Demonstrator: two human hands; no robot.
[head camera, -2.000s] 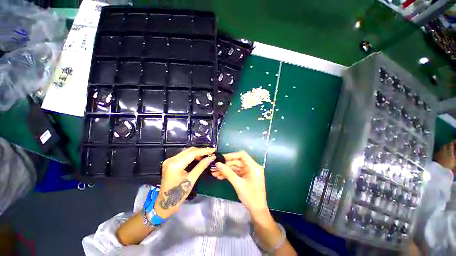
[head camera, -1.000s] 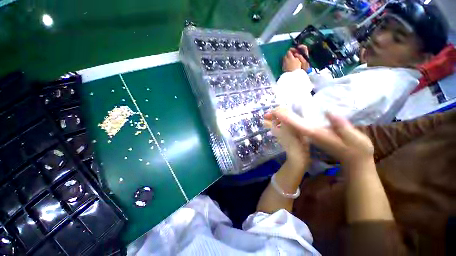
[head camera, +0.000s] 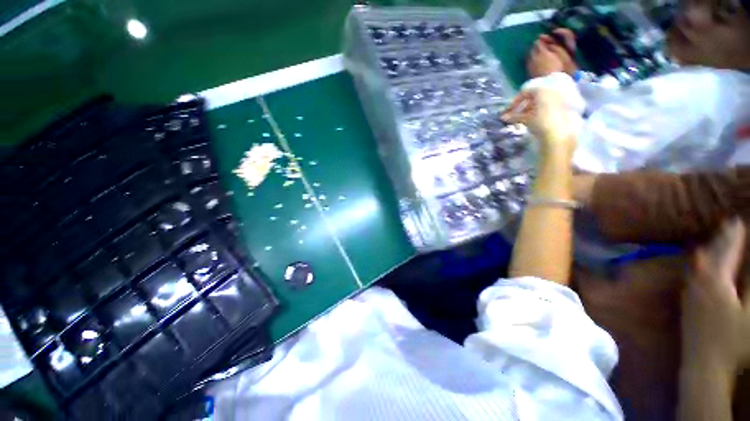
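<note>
My right hand (head camera: 539, 115) is stretched out over the right side of the clear blister tray stack (head camera: 382, 123), fingers bent and blurred. A small dark spot shows at its fingertips; I cannot tell if it is held. My left hand is out of the picture; only a bit of blue shows by the sleeve at the bottom. A small round black unit (head camera: 299, 275) lies alone on the green mat (head camera: 362, 177). Small pale parts (head camera: 257, 164) lie heaped on the mat, with others scattered around. The black compartment tray (head camera: 156, 292) holds a few round units.
A second black tray (head camera: 193, 136) shows beside the first. A person in white (head camera: 658, 123) sits beyond the clear stack, with hands (head camera: 551, 57) near dark items. A brown-sleeved arm (head camera: 658, 205) and another bare forearm (head camera: 711, 353) are at the right. White paper (head camera: 10, 353) shows at the left edge.
My view has turned right since two seconds ago. The round unit left my fingers and lies on the mat. My right hand has moved up over the clear stack, away from the other person's hand.
</note>
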